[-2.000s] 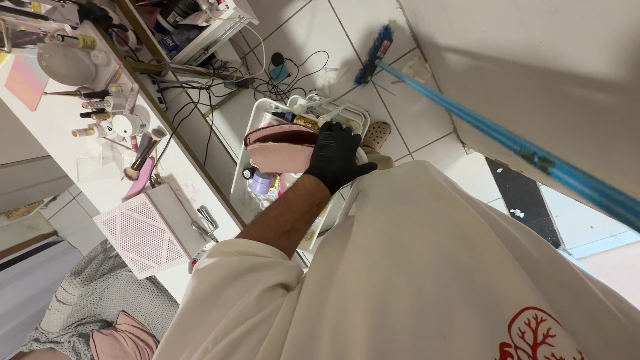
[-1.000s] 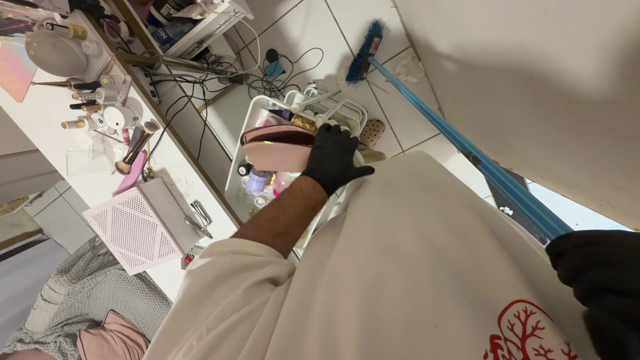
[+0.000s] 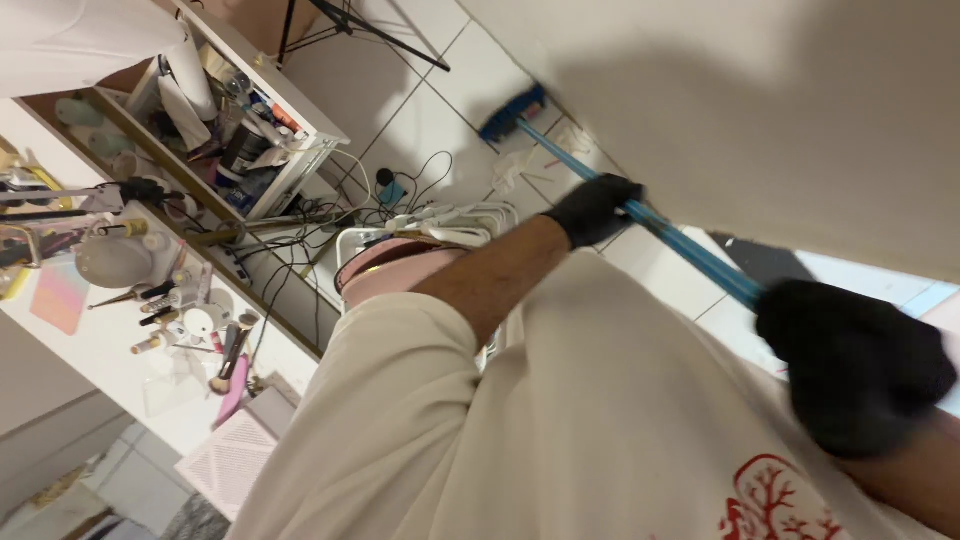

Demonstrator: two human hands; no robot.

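My left hand (image 3: 598,211), in a black glove, is closed around the middle of a blue broom handle (image 3: 701,259). Also gloved in black, my right hand (image 3: 855,367) grips the handle's upper end at the right; its fingers are blurred. The blue-bristled broom head (image 3: 514,114) rests on the tiled floor close to a pale upright surface. Beside it lie crumpled whitish scraps (image 3: 511,169) and thin debris. Below my left forearm, a pink pouch (image 3: 390,274) sits in a white cart (image 3: 346,244), partly hidden by my sleeve.
An open drawer (image 3: 300,112) full of bottles and tools juts out at upper left. Black cables (image 3: 300,244) tangle on the floor beside the white table (image 3: 97,352), which holds brushes and cosmetics. A black stand (image 3: 390,35) is at the top; a pale panel (image 3: 750,135) fills the right.
My left hand has left the cart and pink pouch and taken hold of the broom handle. My right hand, out of view two seconds ago, is now on the handle. The view has shifted.
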